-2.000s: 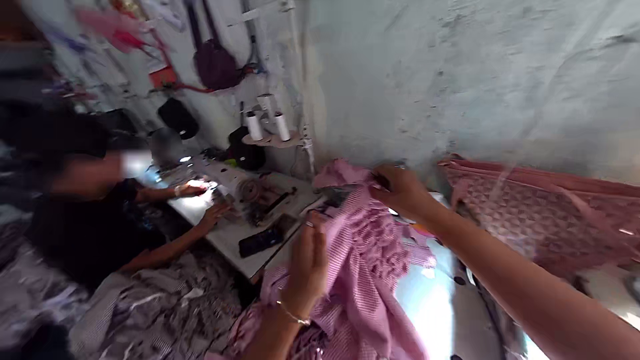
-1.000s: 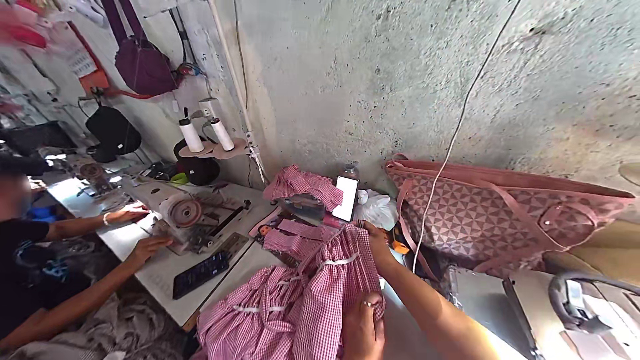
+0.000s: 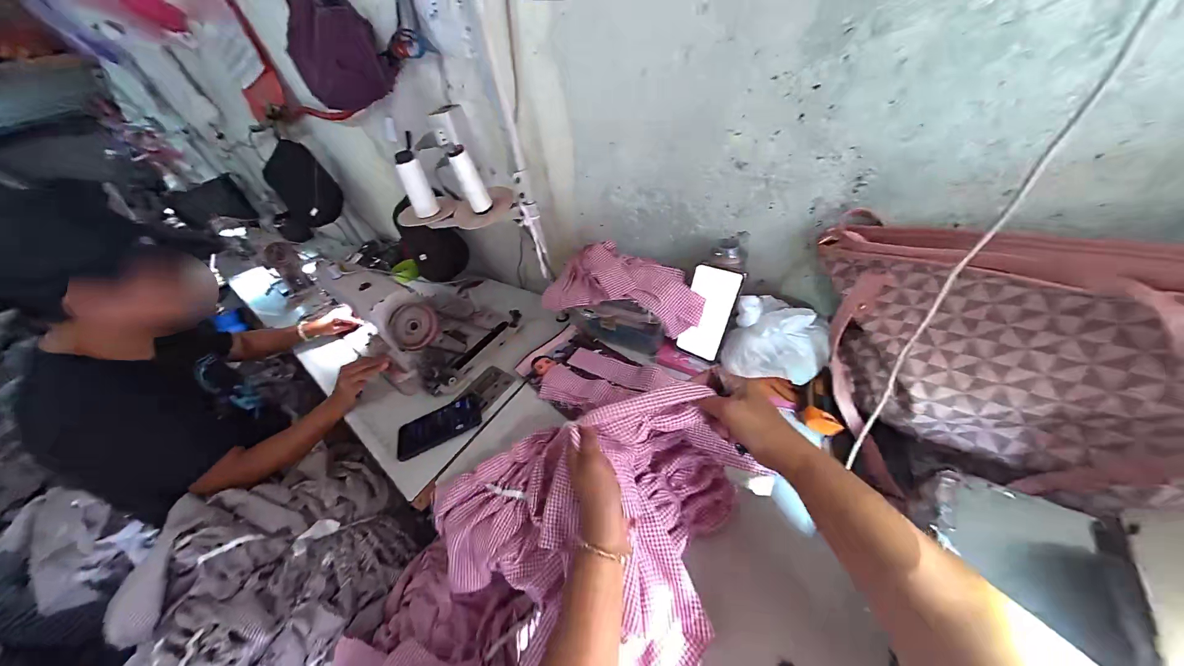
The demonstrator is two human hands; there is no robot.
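Note:
A pink-and-white gingham cloth piece (image 3: 647, 499), gathered and with white strips on it, hangs in folds between my hands. My left hand (image 3: 597, 486) grips it near its upper edge, thumb on top. At the upper right end of that edge, my right hand (image 3: 745, 416) pinches the cloth; its fingertips are partly hidden. More gingham pieces (image 3: 606, 375) lie flat just beyond, and another folded one (image 3: 629, 287) rests on a box by the wall. Pink cloth (image 3: 453, 601) is heaped below my left hand.
At left a co-worker (image 3: 102, 398) works at a sewing machine (image 3: 388, 319), with grey cloth (image 3: 268, 564) heaped below. A phone (image 3: 439, 425) lies on the white table. Thread cones (image 3: 470, 180) stand above. A lit screen (image 3: 710, 310), white plastic bag (image 3: 777, 342) and pink patterned bag (image 3: 1017, 361) are along the wall.
My left hand, low by the cloth's right side one second ago, now grips it near the upper edge. The edge is stretched between both hands, and the white-stripped part hangs further left.

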